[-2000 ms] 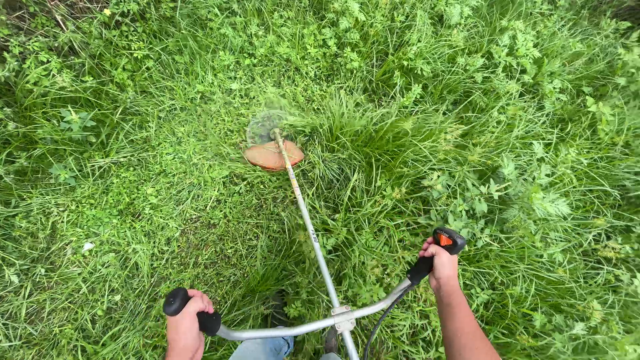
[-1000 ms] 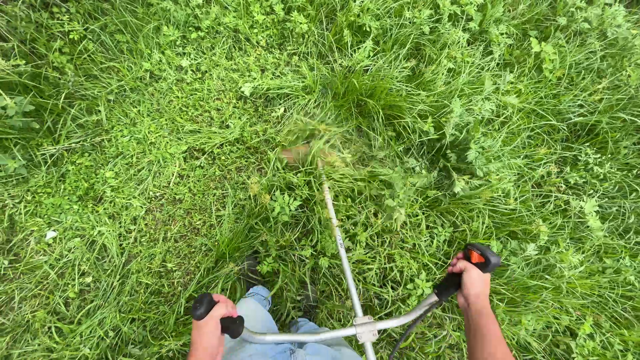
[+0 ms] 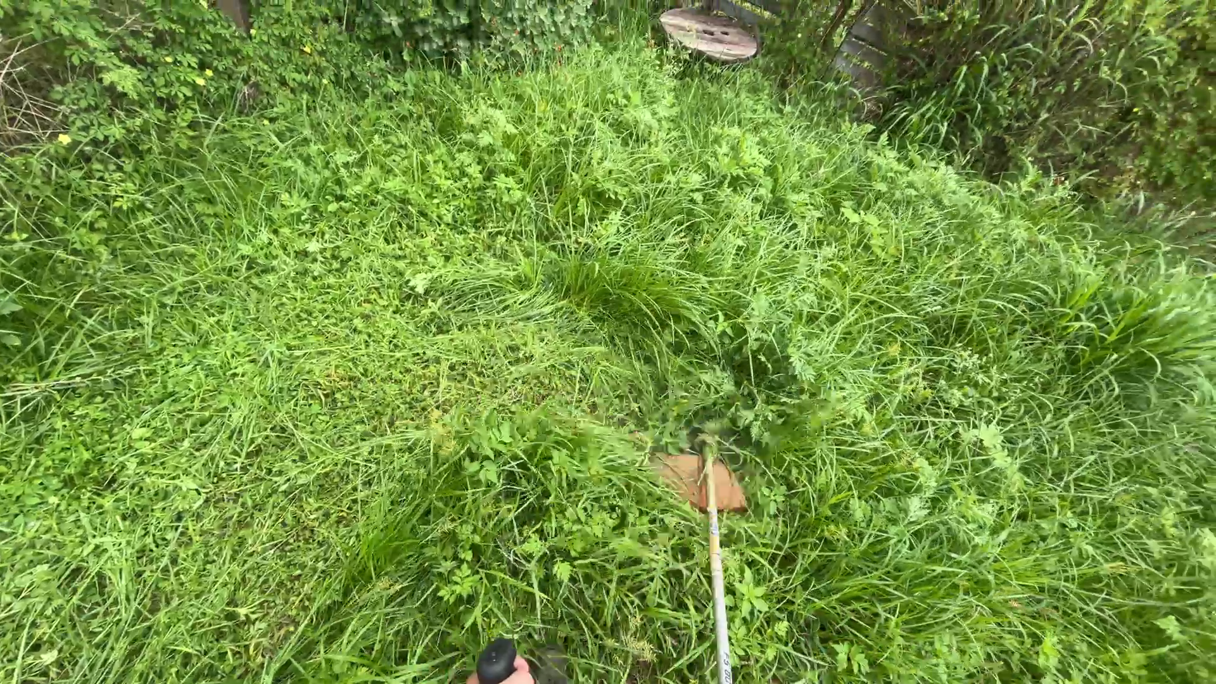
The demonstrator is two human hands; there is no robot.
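Note:
At the bottom edge, part of my left hand (image 3: 521, 673) wraps the black grip (image 3: 496, 660) of the brush cutter's handlebar; the rest of the hand is cut off by the frame. My right hand is out of view. The brush cutter's metal shaft (image 3: 718, 579) runs up from the bottom edge, right of my left hand. Its orange guard (image 3: 701, 482) sits low in tall grass (image 3: 855, 456), right of the middle. The cutting head beyond the guard is blurred and partly hidden by green stems.
Short, cut grass (image 3: 313, 399) lies to the left. A round wooden cable-reel disc (image 3: 710, 35) stands at the back, by weathered boards (image 3: 863, 47). Leafy bushes (image 3: 142, 57) border the back left, and denser shrubs (image 3: 1045, 85) the back right.
The view has tilted up, bringing the bushes and wooden disc in. The right hand and most of the handlebar have left the view. The cutter's head has swung to the right.

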